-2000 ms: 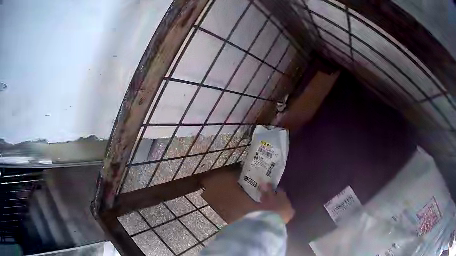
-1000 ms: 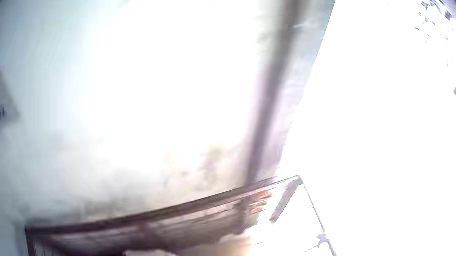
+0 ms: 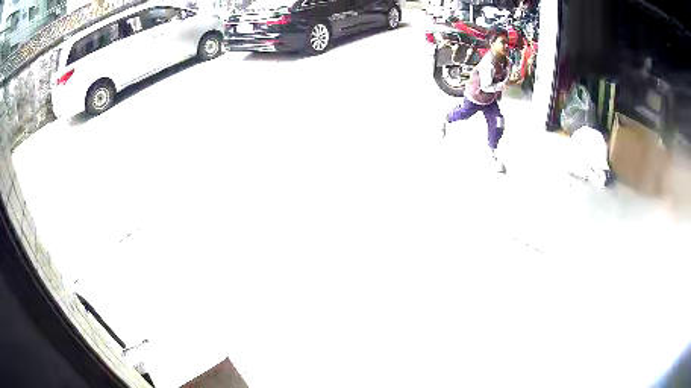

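Neither of my hands is in the picture. Nearest in front of me is overexposed white ground (image 3: pixel 318 227). A brown flat-looking piece (image 3: pixel 217 377), perhaps cardboard or a carton, is cut off by the bottom edge. A dark curved bar (image 3: pixel 100 318) shows at the lower left. The mesh cage and its parcels are not in view.
A person (image 3: pixel 485 87) is in mid-stride at the upper right, beside a red motorcycle (image 3: pixel 454 61). A white van (image 3: pixel 136 49) and a black car (image 3: pixel 311 26) stand at the back. A brown carton (image 3: pixel 638 154) and a white bundle (image 3: pixel 589 151) are at the right.
The view has swung from the cage, past a pale wall, to a bright outdoor area. My hand, which was at a small white mailer in the cage, is out of the picture.
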